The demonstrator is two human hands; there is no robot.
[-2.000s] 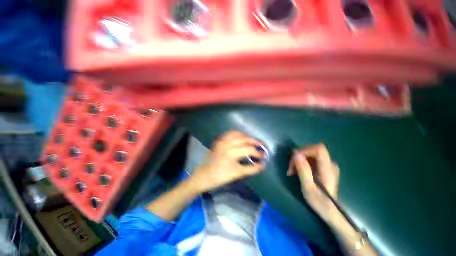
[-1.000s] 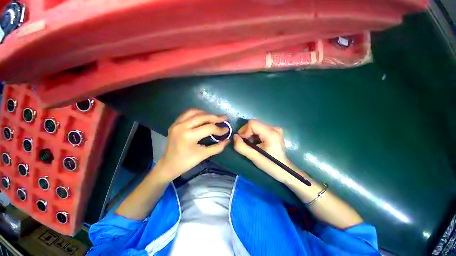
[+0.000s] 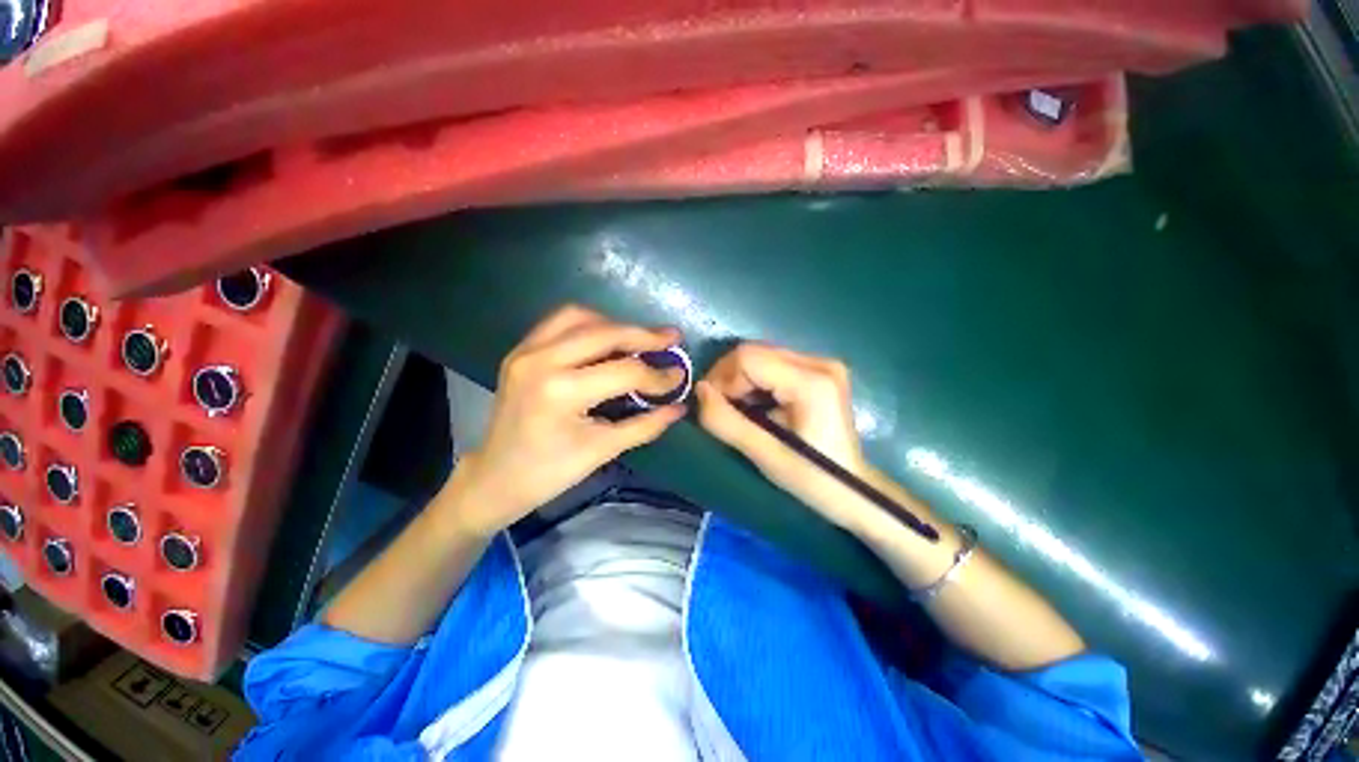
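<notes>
A round watch unit (image 3: 666, 377) with a silver rim and dark face is held on edge between the fingers of my left hand (image 3: 559, 410), above the dark green mat. My right hand (image 3: 790, 421) grips a thin black tool (image 3: 857, 484), which lies back along the palm and wrist. The right fingertips are close to the watch's right edge. Whether they touch it, I cannot tell. The tool's front end is hidden by the fingers.
A stack of thick red foam trays (image 3: 596, 90) crosses the top of the view. A second foam tray (image 3: 172, 506) at lower left holds many round watches in pockets. A cardboard box (image 3: 157, 712) is below it. The shiny green mat (image 3: 1043, 372) lies to the right.
The view has steadied and shifted since two seconds ago. My right hand has come closer to the watch in my left hand. Over the last second both hands have barely moved.
</notes>
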